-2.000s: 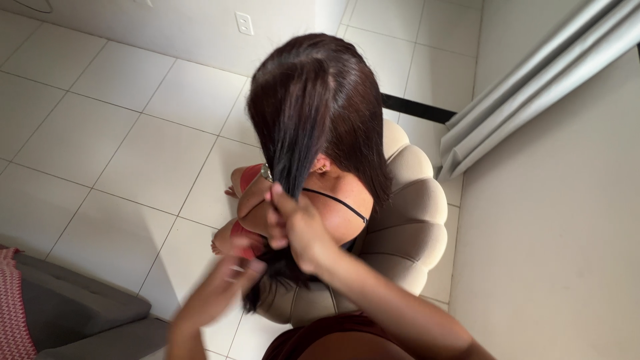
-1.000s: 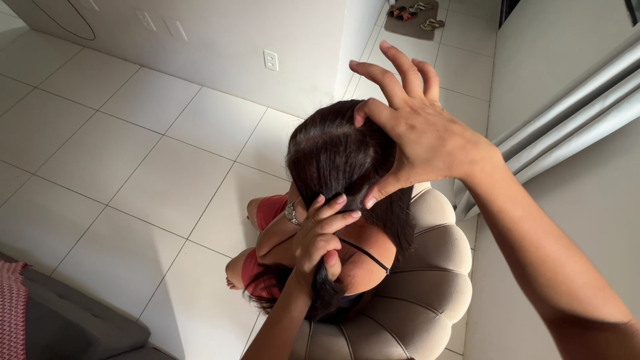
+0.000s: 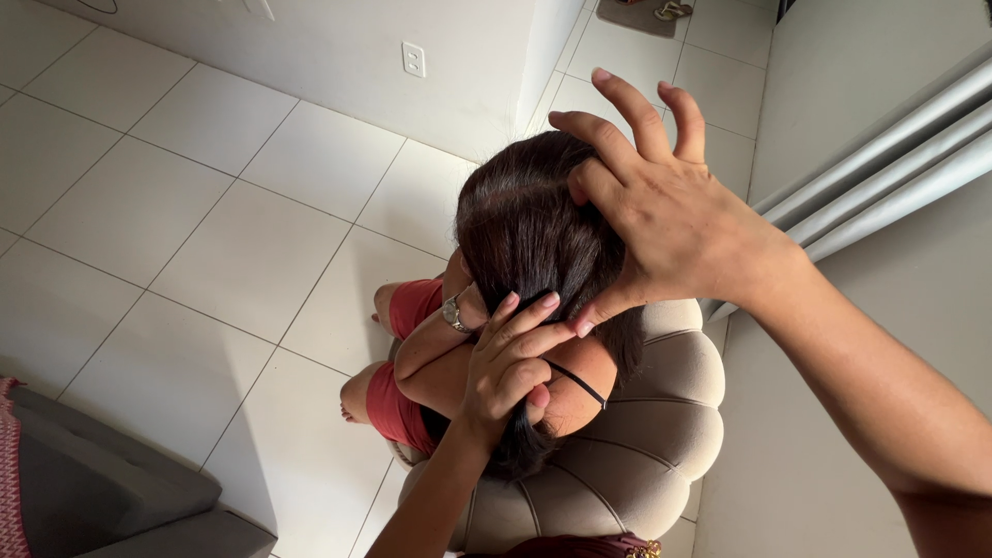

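Note:
A person (image 3: 589, 372) with long dark hair (image 3: 527, 225) sits below me in a beige tufted chair (image 3: 659, 434), seen from above and behind. My left hand (image 3: 515, 360) is closed around a gathered length of the hair behind the head. With fingers spread, my right hand (image 3: 659, 201) rests on the side of the head, its index fingertip at the hair and its thumb by my left fingertips. Whether any strand is between its fingers cannot be told. A wristwatch (image 3: 456, 313) is on the seated person's wrist, and they wear red shorts (image 3: 399, 403).
A dark grey sofa (image 3: 101, 473) with a pink patterned cloth (image 3: 9, 465) stands at lower left on the tiled floor. A wall with a socket (image 3: 414, 60) is ahead. Grey curtains (image 3: 891, 163) hang at right. Sandals (image 3: 671, 11) lie by a mat (image 3: 637, 17) beyond.
Two seconds ago both hands were low at the hair's length. My right hand has since risen to the side of the head, and my left hand holds the hair behind it. The view has moved closer.

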